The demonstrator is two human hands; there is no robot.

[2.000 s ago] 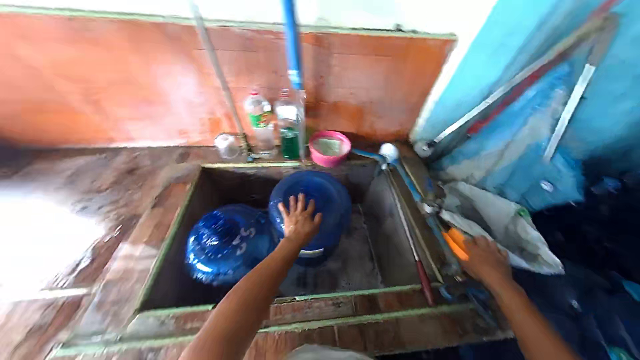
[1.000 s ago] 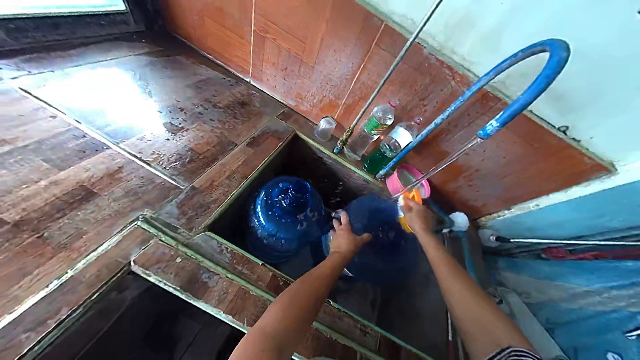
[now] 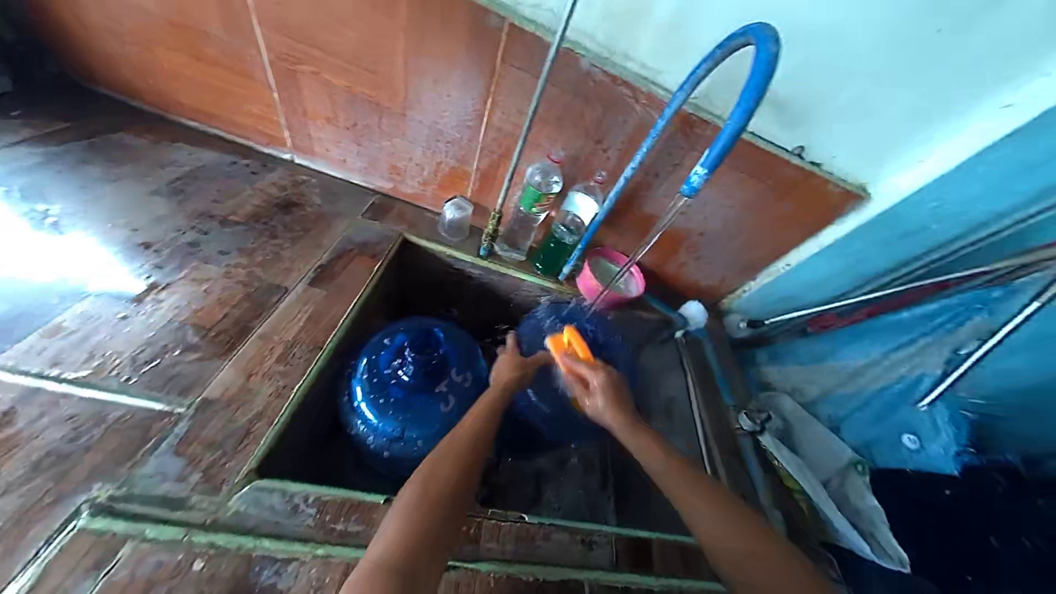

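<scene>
Two blue water jugs are in a sunken tiled sink. The left jug (image 3: 408,396) stands with its neck up and bears white writing. My left hand (image 3: 516,367) touches the near left side of the right jug (image 3: 549,404), thumb raised. In my right hand (image 3: 598,392) is an orange scrub brush (image 3: 569,342), held over that same jug. Water runs from a blue hose spout (image 3: 697,177) and splashes by the brush. Whether the brush touches the jug cannot be told.
Along the back ledge stand a clear cup (image 3: 455,218), a clear bottle (image 3: 530,206), a bottle with green liquid (image 3: 565,239) and a pink bowl (image 3: 610,279). A thin metal pipe (image 3: 536,107) rises there. Right of the sink are a white-headed brush (image 3: 693,314) and a pale sack (image 3: 833,478).
My right hand has come from the sink's right side to over the right jug with the orange brush. My left hand has moved from the jug's top to its side. The view has turned.
</scene>
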